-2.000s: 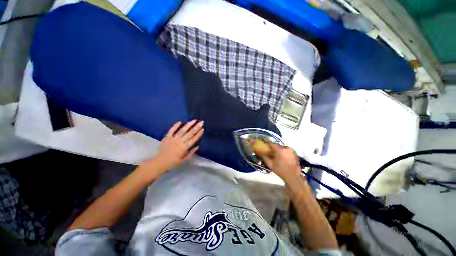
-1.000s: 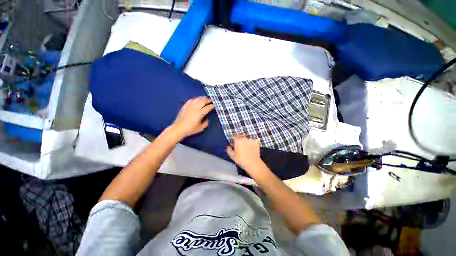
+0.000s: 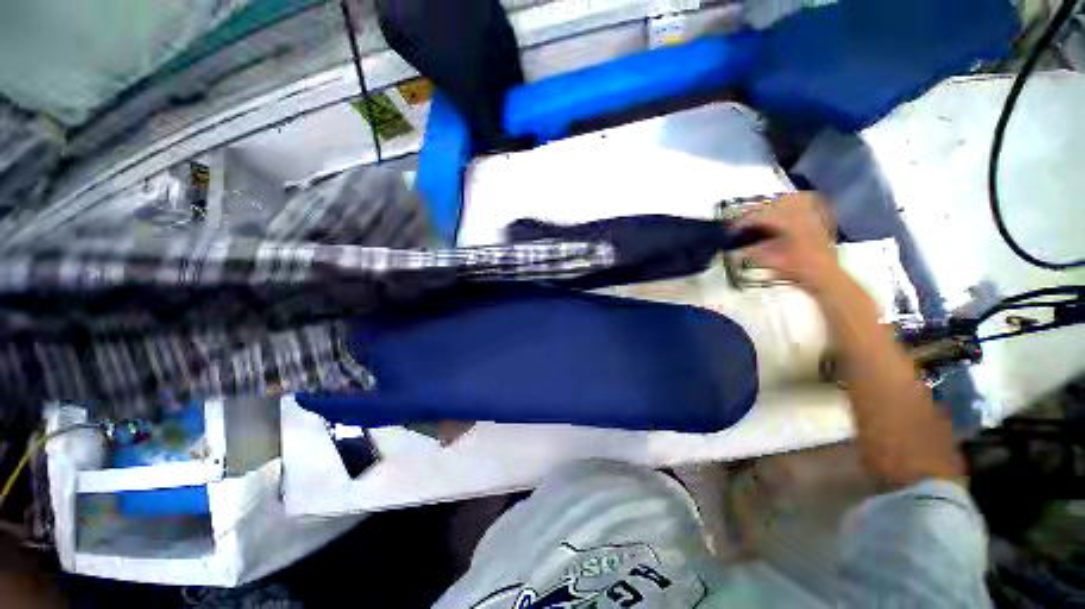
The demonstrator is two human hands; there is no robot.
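The plaid garment [image 3: 274, 276] is stretched in the air above and behind the blue pressing board [image 3: 559, 357]; its left part is blurred and runs out at the left edge. Its plain black section [image 3: 643, 250] reaches right to my right hand [image 3: 791, 238], which grips its end. My left hand is not in view. The steam iron [image 3: 934, 355] sits on the pale iron rest at the right, partly hidden behind my right forearm. The metal plate [image 3: 735, 276] is partly covered by my right hand.
A bright blue support arm [image 3: 643, 86] runs behind the board. A second blue padded board [image 3: 880, 54] is at the back right. A small black rectangle [image 3: 353, 450] lies at the table's front left, with an open white bin [image 3: 226, 512] beyond. Black hoses [image 3: 1035, 303] run right.
The garment has come off the board and is stretched out to the left. My right hand has moved right and back with its black end. My left hand has left the view.
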